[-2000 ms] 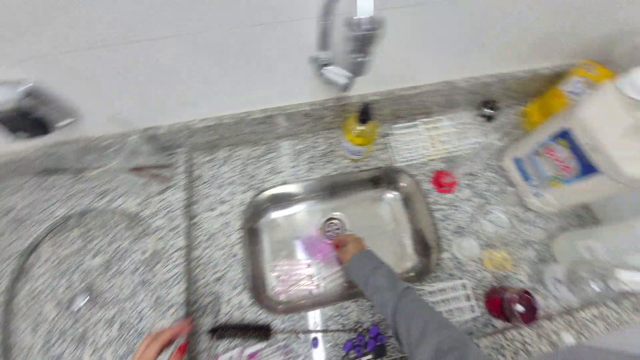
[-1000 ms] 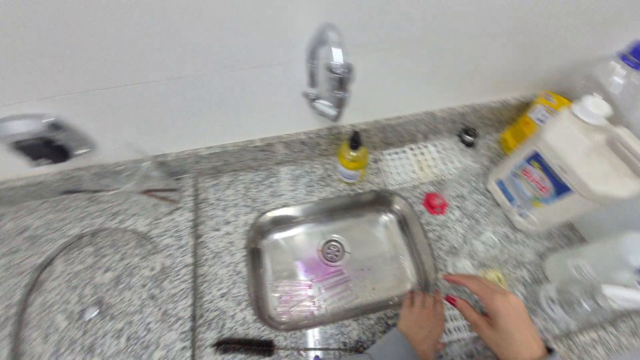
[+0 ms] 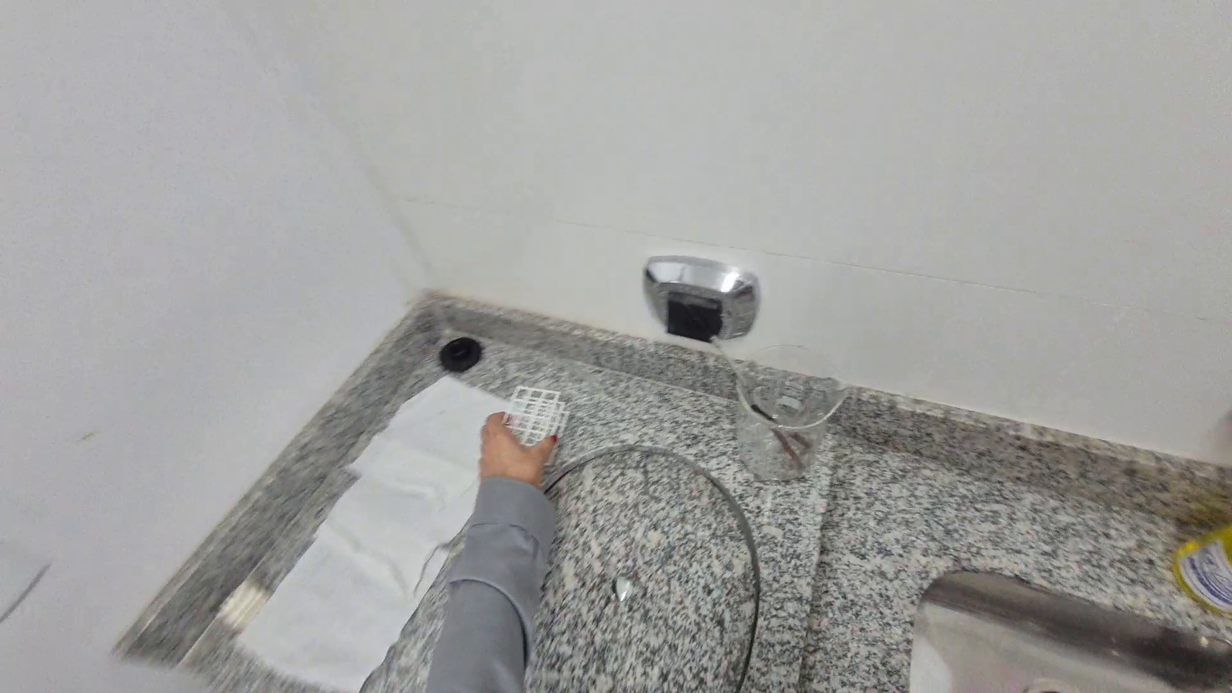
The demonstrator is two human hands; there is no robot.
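My left hand (image 3: 518, 454), in a grey sleeve, grips the near edge of a small white plastic grid rack (image 3: 536, 414), thumb on the right and fingers on the left. The rack is by the upper right edge of white cloth or paper sheets (image 3: 385, 539) laid on the speckled granite counter. Just right of the wrist lies a large clear round cover (image 3: 747, 539) with a dark rim and a small central knob. My right hand is out of view.
A clear beaker (image 3: 784, 423) holding brown sticks stands below a chrome wall fitting (image 3: 703, 294). A black round stopper (image 3: 461, 354) lies near the back left corner. At the lower right are a metal sink (image 3: 1059, 616) and a yellow bottle (image 3: 1208, 570).
The view has swung far to the left. One second ago both hands were together at the sink's right edge; now only the left shows, at the far left with a white rack.
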